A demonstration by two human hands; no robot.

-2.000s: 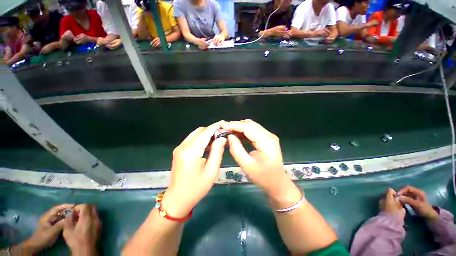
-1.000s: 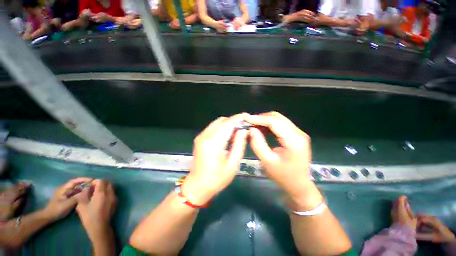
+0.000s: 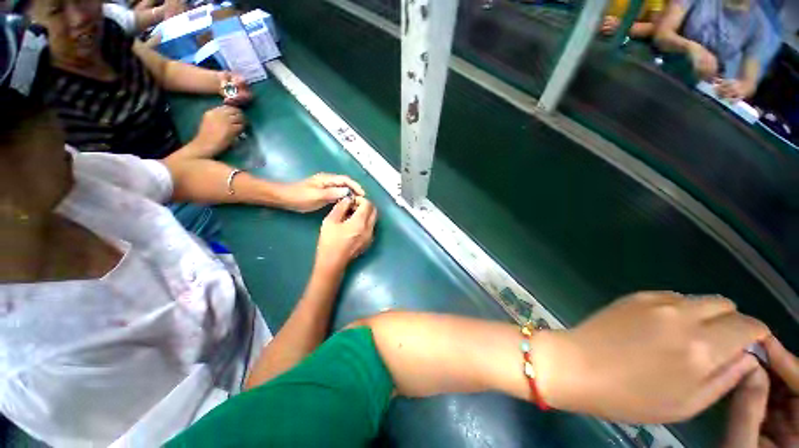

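Note:
My left hand (image 3: 657, 354), with a red beaded bracelet at the wrist, reaches to the right side of the view. Its fingertips hold a small greyish watch module (image 3: 757, 353), mostly hidden by the fingers. My right hand (image 3: 780, 394) is cut off by the right edge. Its fingertips meet the left hand's at the module. Both hands are above the pale rail and the belt. Small dark-green circuit boards (image 3: 515, 304) lie on the rail just behind my left wrist.
A pale side rail (image 3: 460, 251) runs diagonally beside the dark-green conveyor belt (image 3: 526, 210). A worn metal post (image 3: 420, 105) stands on it. At the left, a person in white (image 3: 131, 324) works at the green bench (image 3: 394, 284). Blue and white boxes (image 3: 229, 44) lie farther off.
The view has swung to the left, so my hands now appear at the lower right and the neighbouring workers fill the left. The fingertips are still together on the module.

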